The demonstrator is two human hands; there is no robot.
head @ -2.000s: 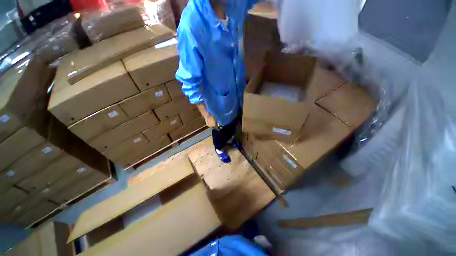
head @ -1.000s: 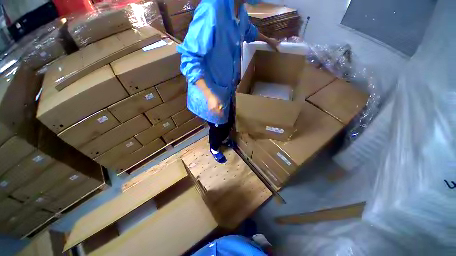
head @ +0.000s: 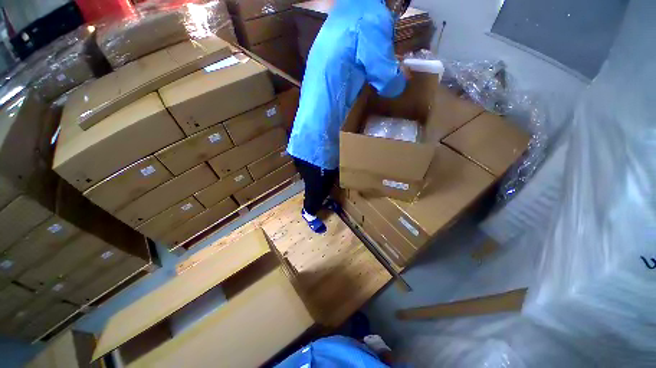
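Neither of my hands can be made out. My blue smock shows at the bottom edge, with a small whitish patch beside it, too unclear to name. Nearest me at the lower left is a long open carton, its far flap raised, with a dark gap and a white patch inside. Farther off, a second open carton stands on closed cartons, with a shiny pale item inside. A person in a blue smock leans over its far side, an arm at a white piece by its rim.
Stacked cartons on pallets fill the left. A speckled wooden board lies between the near carton and the right-hand cartons. A long brown strip lies on the floor. Plastic-wrapped goods stand at the right; crinkled film lies behind.
The other person has turned and bent toward the far open carton. The white piece, raised and blurred at first, then behind the carton, now shows lower by its rim. The near carton has not visibly moved.
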